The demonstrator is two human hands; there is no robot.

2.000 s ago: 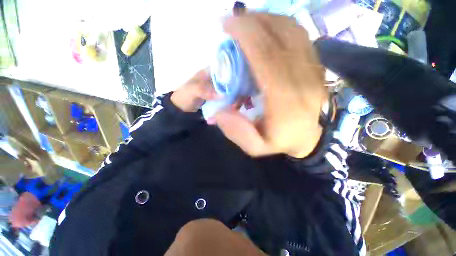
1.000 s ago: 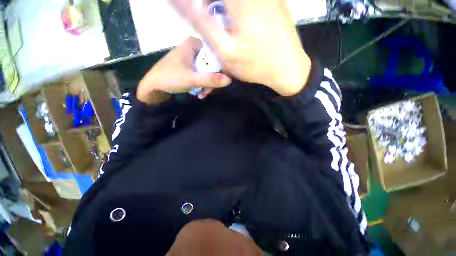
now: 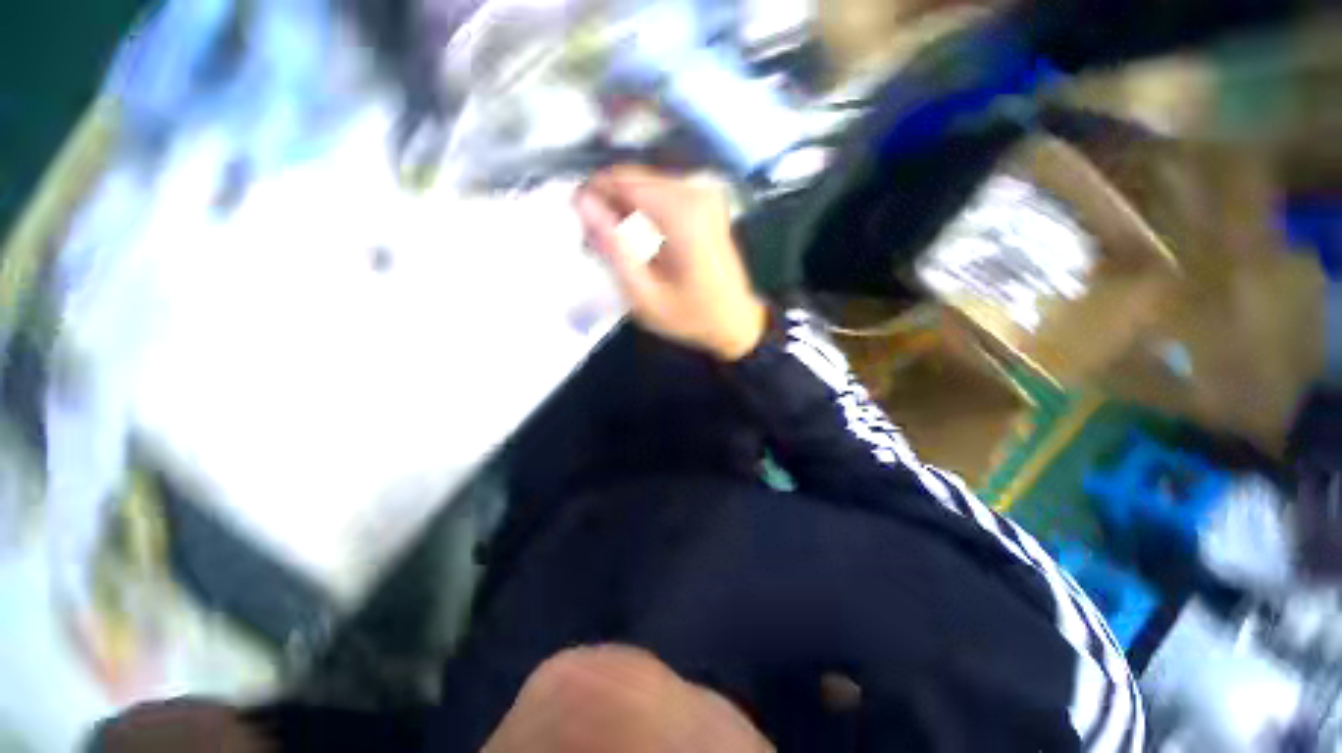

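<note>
The picture is strongly blurred. My right hand (image 3: 680, 268) is over the near right edge of the white work mat (image 3: 353, 309), with its fingers curled. A small white piece (image 3: 637, 238) shows between the fingers and thumb; its kind cannot be told. A brownish, hand-like shape and a dark sleeve are cut off at the bottom left edge; my left hand cannot be made out surely there. The pale-blue fan part cannot be made out.
Blurred parts and cables lie beyond the mat at the top. A cardboard box with silver-white parts (image 3: 1008, 250) stands at the right. Blue items (image 3: 1155, 486) are on the green floor at lower right. A dark strip (image 3: 236, 544) borders the mat at lower left.
The view has swung towards the mat. My hands are apart now; they were together around the pale-blue part. My right hand is now over the mat's edge.
</note>
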